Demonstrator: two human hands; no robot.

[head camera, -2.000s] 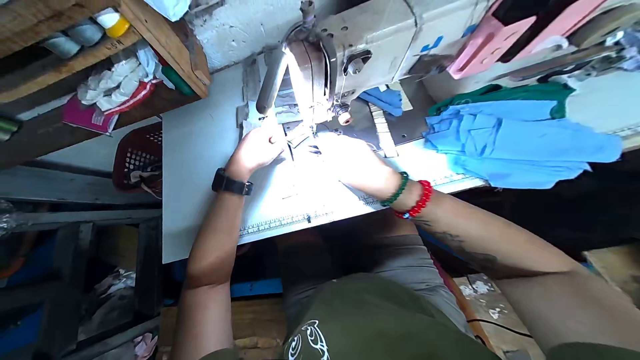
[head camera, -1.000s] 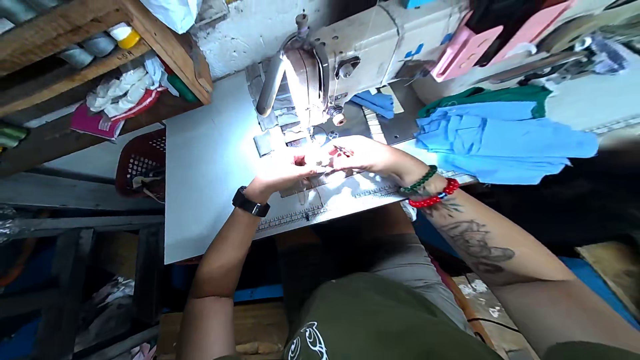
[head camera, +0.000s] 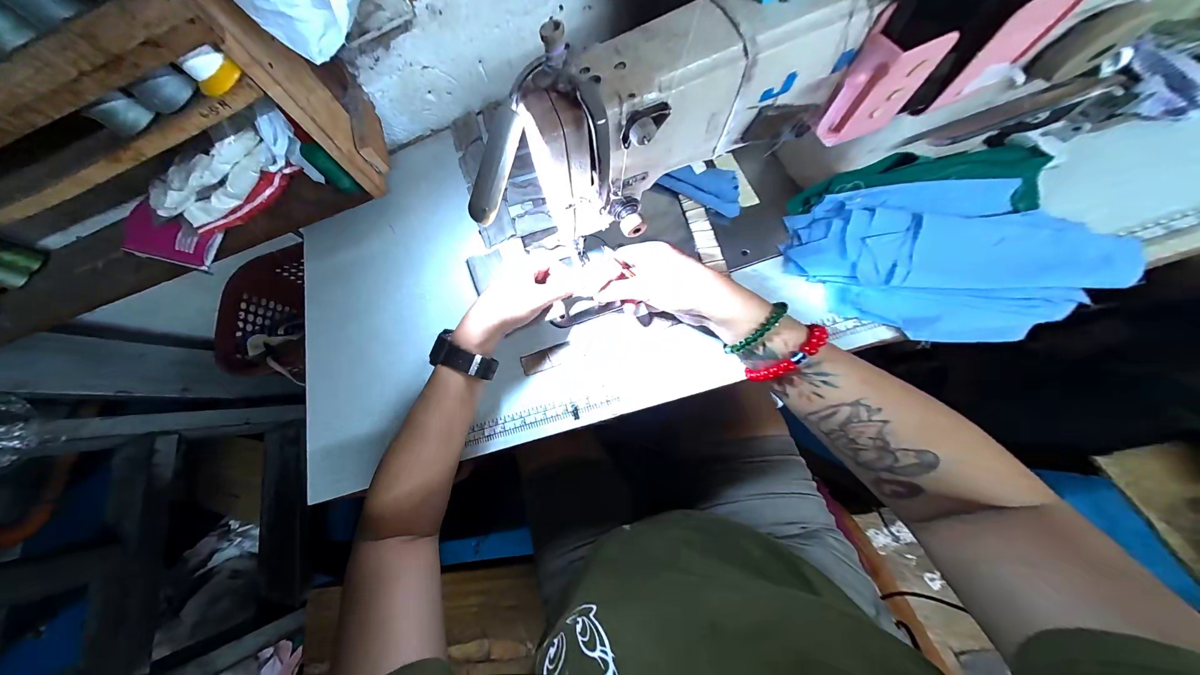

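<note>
Under the bright lamp light, my left hand and my right hand are close together just in front of the needle area of a sewing machine. Both hands' fingers pinch a small piece, whose kind is washed out by glare; part of it looks dark beneath my right fingers. A small brown strip lies on the white table near my left wrist. Grey fabric pieces lie behind my left hand, beside the machine head. Blue folded fabric rests behind the needle area.
Blue fabric pieces and green cloth are piled at the right. A measuring tape runs along the front edge of the white table. At left are a wooden shelf and a red plastic basket.
Two seconds ago my hands were apart at the needle area; they have since come together in front of it. The brown strip near my left wrist now shows.
</note>
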